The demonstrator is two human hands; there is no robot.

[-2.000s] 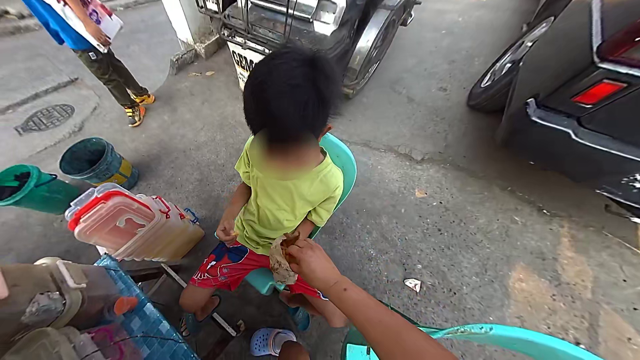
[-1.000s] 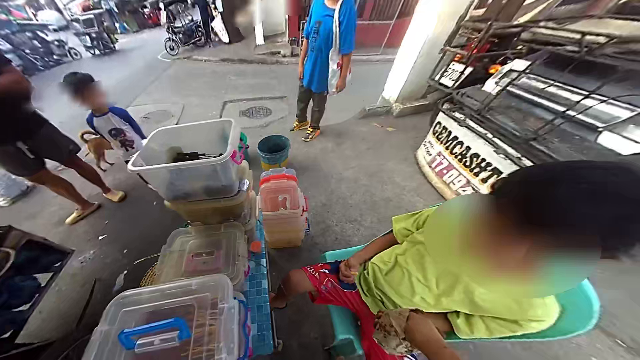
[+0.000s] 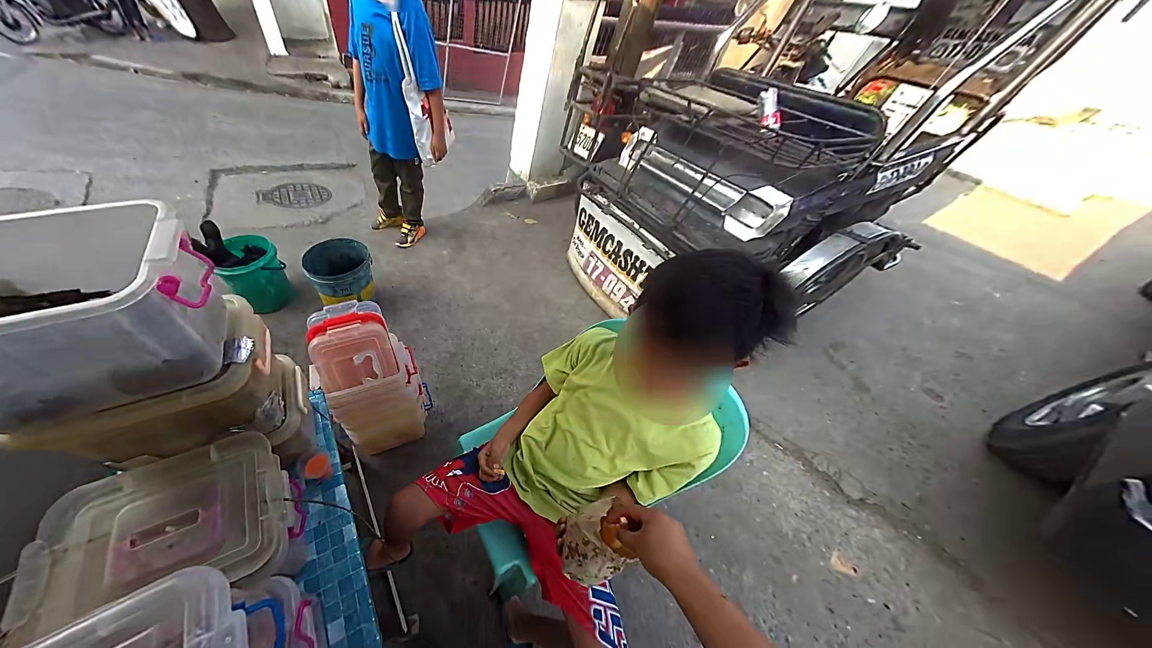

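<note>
My right hand (image 3: 655, 538) reaches in from the bottom and pinches a small brown piece of food (image 3: 616, 533) at the mouth of a crumpled, stained bag (image 3: 589, 544). The bag rests over the lap of a seated person in a yellow-green shirt (image 3: 585, 423) and red shorts; that person's arm goes behind it. The person's other hand (image 3: 492, 459) lies on the thigh, with a small yellowish bit at the fingers. They sit on a turquoise plastic chair (image 3: 733, 432). My left hand is out of view.
Lidded plastic boxes (image 3: 180, 513) stand at left by a blue-tiled tabletop (image 3: 333, 549). Stacked containers (image 3: 364, 378), a green bucket (image 3: 261, 286) and a dark bucket (image 3: 340, 270) are beyond. A person in blue (image 3: 393, 81) stands behind, left of a parked black vehicle (image 3: 720, 171).
My right hand, not seen one second ago, is now at the bag with the brown piece between its fingers. The view has swung right since that frame.
</note>
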